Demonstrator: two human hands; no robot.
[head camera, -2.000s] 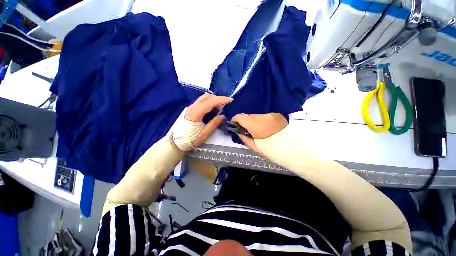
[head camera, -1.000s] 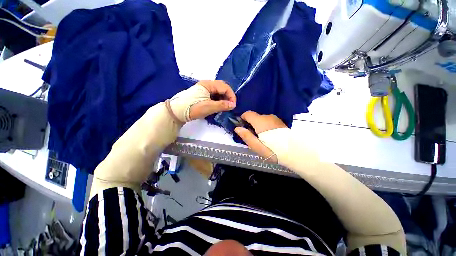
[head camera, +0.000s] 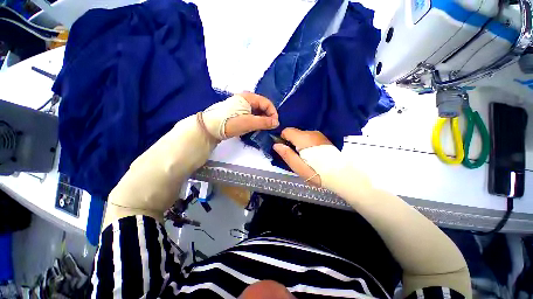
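Observation:
A navy garment piece (head camera: 345, 87) lies on the table in front of me, with a whitish seam line (head camera: 304, 76) running down towards my hands. My left hand (head camera: 252, 115) is at the seam's lower end, thumb and fingertips pinched together on the cloth edge; the pinched bit is too small to see well. My right hand (head camera: 301, 153) is just right of it, closed around small dark thread snips (head camera: 283, 141), mostly hidden in the palm, their tip over the cloth's lower corner. A second navy piece (head camera: 131, 93) lies heaped at the left.
The white sewing machine head (head camera: 444, 44) stands at the upper right. Yellow-and-green scissors (head camera: 449, 141) and a black phone (head camera: 507, 149) with a cable lie at the right. A grey motor-like unit (head camera: 23, 140) is at the left. A measuring tape strip (head camera: 263, 182) runs along the table's front edge.
Since two seconds ago my left hand has moved from low beside the snips to a fingertip pinch at the seam. The snips show less now. In the last second both hands barely moved.

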